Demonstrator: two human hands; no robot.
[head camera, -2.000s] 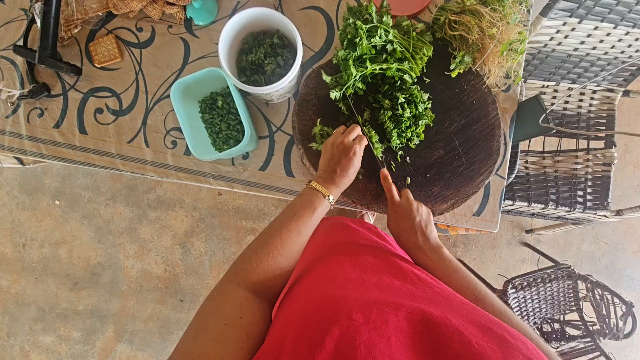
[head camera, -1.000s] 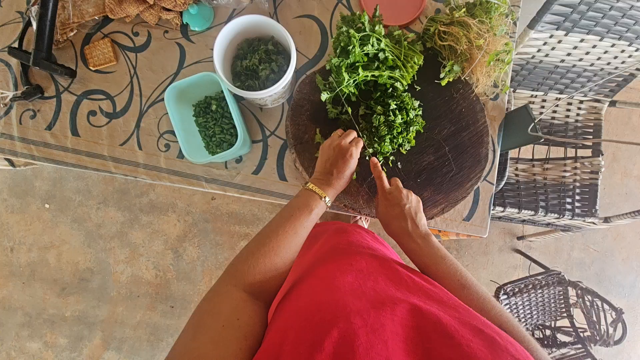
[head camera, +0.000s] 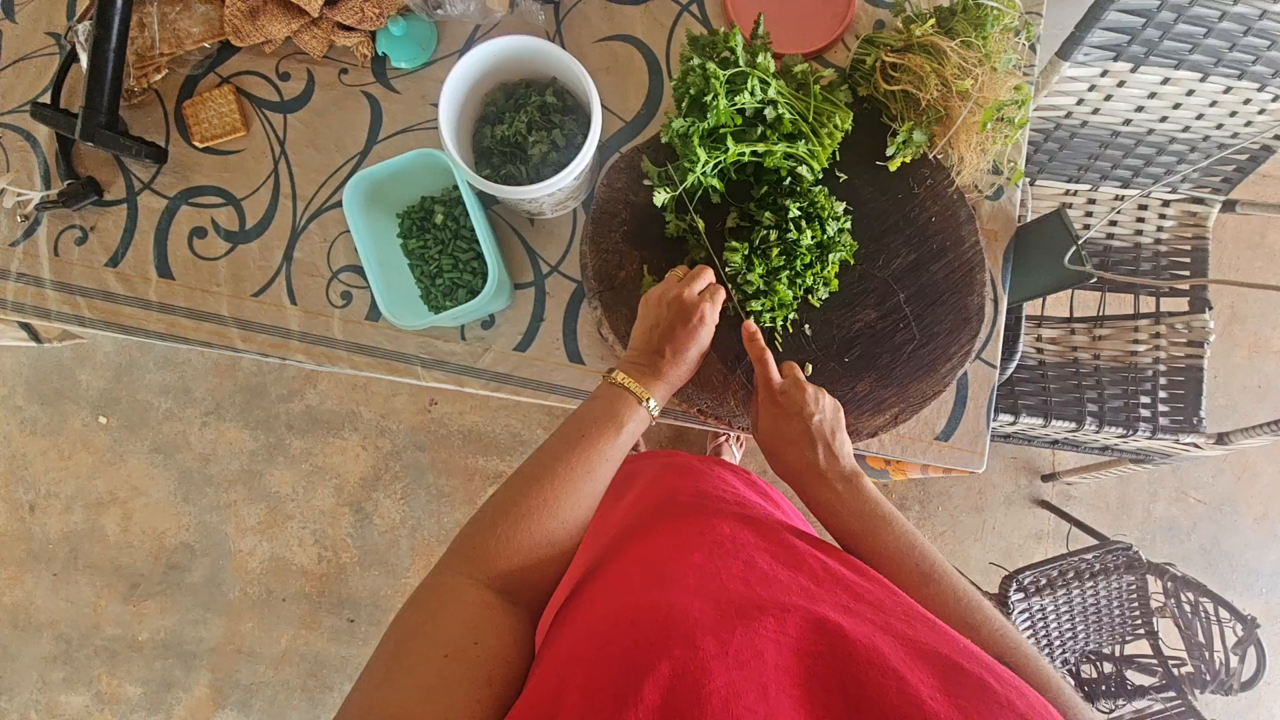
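A bunch of leafy green herbs (head camera: 745, 120) lies on a round dark wooden chopping board (head camera: 900, 290), with chopped herbs (head camera: 790, 250) below it. My left hand (head camera: 675, 325), with a gold bracelet at the wrist, is closed on herbs at the board's near left part; what is under its fingers is mostly hidden. My right hand (head camera: 800, 415) is wrapped around a knife, index finger stretched forward along it. The thin blade (head camera: 712, 250) points up and left, between the left hand and the chopped herbs. The knife's handle is hidden in my palm.
Left of the board stand a white bucket (head camera: 450, 130) of leaves and a turquoise container (head camera: 355, 235) of chopped greens. Rooted herb ends (head camera: 960, 100) lie at the board's far right. A red lid (head camera: 790, 25), a cracker (head camera: 214, 116) and a black stand (head camera: 105, 80) are beyond; woven chairs (head camera: 1110, 370) stand right.
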